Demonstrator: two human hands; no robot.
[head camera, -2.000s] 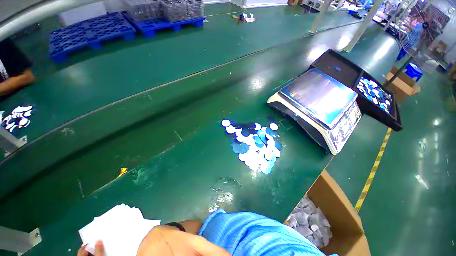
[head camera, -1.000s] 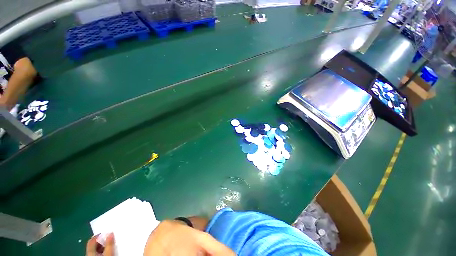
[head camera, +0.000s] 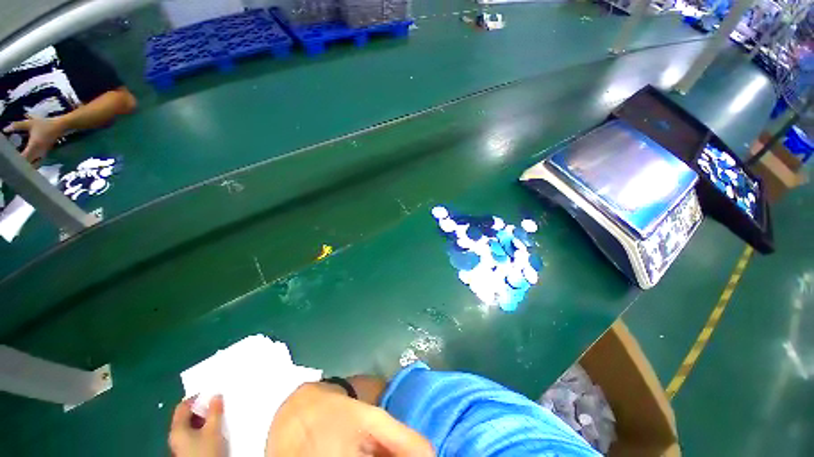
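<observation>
An uneven stack of white sheets lies on the green bench at the bottom left. My left hand is at its left edge, fingers bent, with the fingertips on a sheet's edge. My right hand covers the stack's right side, back of the hand up; its fingertips are hidden and its grip cannot be told. Both hands are partly cut off by the lower edge. A loose pile of white and blue discs lies to the right, apart from both hands.
A digital scale stands right of the pile, with black trays beyond it. An open cardboard box with translucent pieces is below the bench edge. Metal posts stand left. A person's hand is across the channel.
The whole view has shifted, so bench items appear farther right. My hands remain at the white stack, with the left fingers slightly shifted. The other person's hand is now raised above their discs.
</observation>
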